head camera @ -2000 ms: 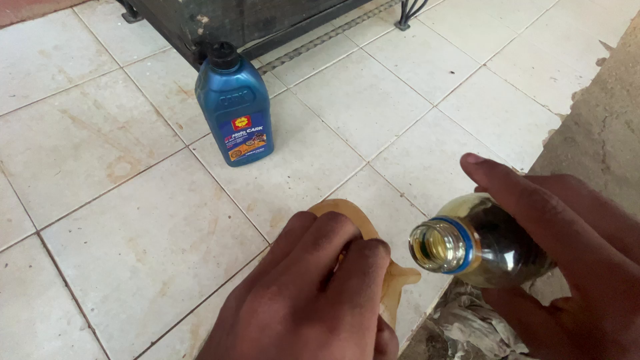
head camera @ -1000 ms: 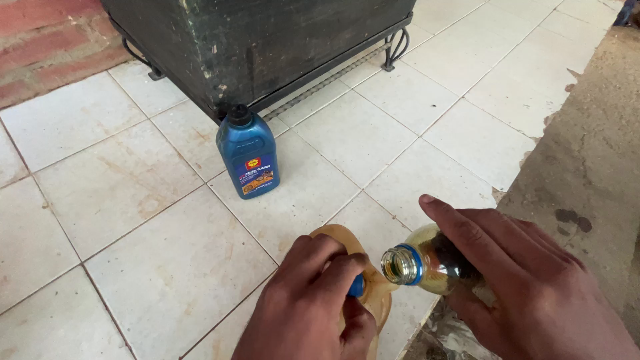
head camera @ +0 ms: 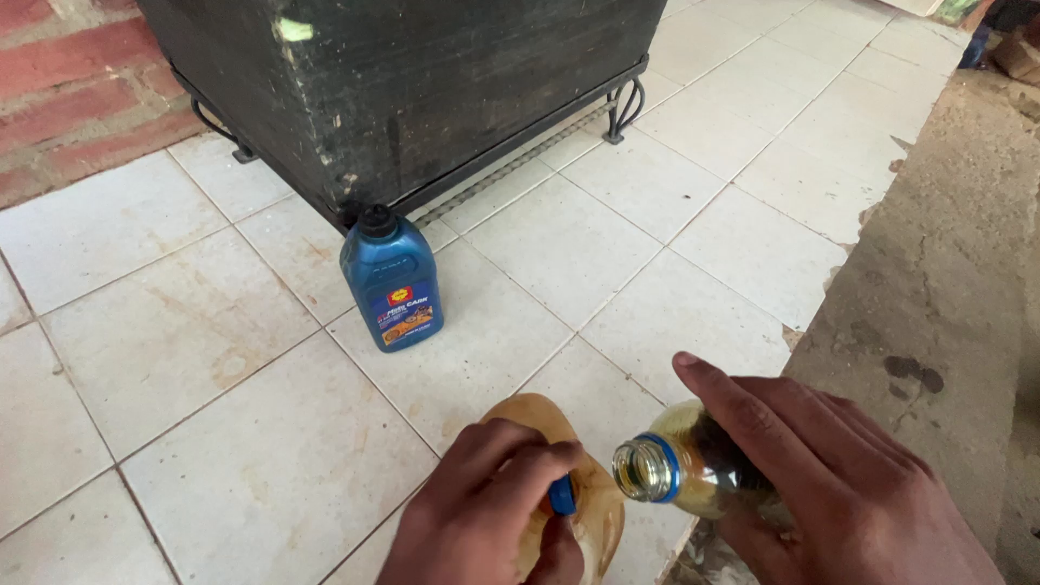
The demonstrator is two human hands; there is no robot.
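My left hand [head camera: 487,504] is closed around a blue cap [head camera: 561,494] at a translucent tan plastic container [head camera: 597,487], at the bottom centre; whether the cap sits on the container's neck is hidden by my fingers. To its right, my right hand [head camera: 845,471] grips a clear bottle [head camera: 691,463] with a blue neck ring and dark liquid inside. The bottle is tilted on its side, its uncapped mouth facing the container with a small gap between them. A blue oil bottle [head camera: 394,284] with a black cap stands upright on the floor beyond my hands.
A black box-like planter [head camera: 455,89] on a metal stand with curled feet rises behind the blue bottle. A brick wall [head camera: 81,89] is at the upper left. White floor tiles [head camera: 244,439] end in a chipped edge at the right, beside rough concrete [head camera: 910,284] with dark wet spots.
The blue cap at my left fingers shows now and one second ago, but not two seconds ago. Both hands keep their holds. The view has shifted, showing more of the planter and the brick wall.
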